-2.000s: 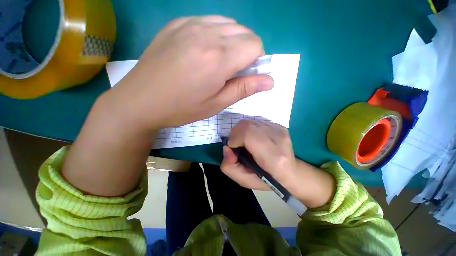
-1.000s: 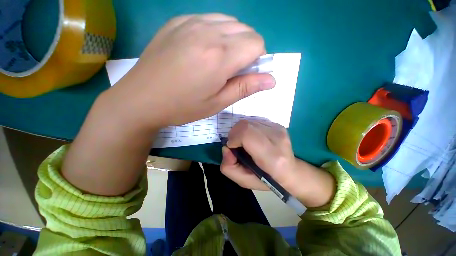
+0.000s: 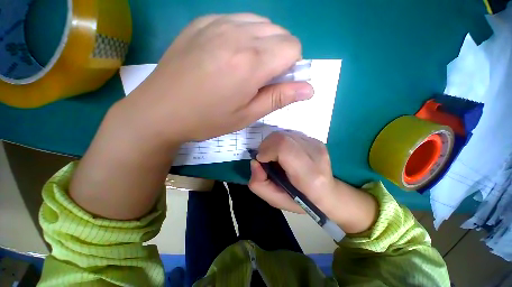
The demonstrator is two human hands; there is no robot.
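Note:
A white paper form (image 3: 320, 106) with a printed table lies on the green bench near its front edge. My right hand (image 3: 295, 171) holds a black pen (image 3: 303, 203), its tip on or just over the table's lower part. My left hand (image 3: 230, 78) rests over the form and covers its left and middle parts. A clear shiny object (image 3: 301, 71) shows between its thumb and curled fingers; what it is cannot be told.
A large amber tape roll (image 3: 104, 56) stands at the left. A small yellow-green tape roll (image 3: 393, 147) on a red and blue dispenser lies at the right. Loose white sheets (image 3: 469, 168) hang at the far right. The green bench's (image 3: 387, 45) front edge is near my body.
The form and both hands sit very slightly further right in the view. The grips on the pen and the clear object look the same.

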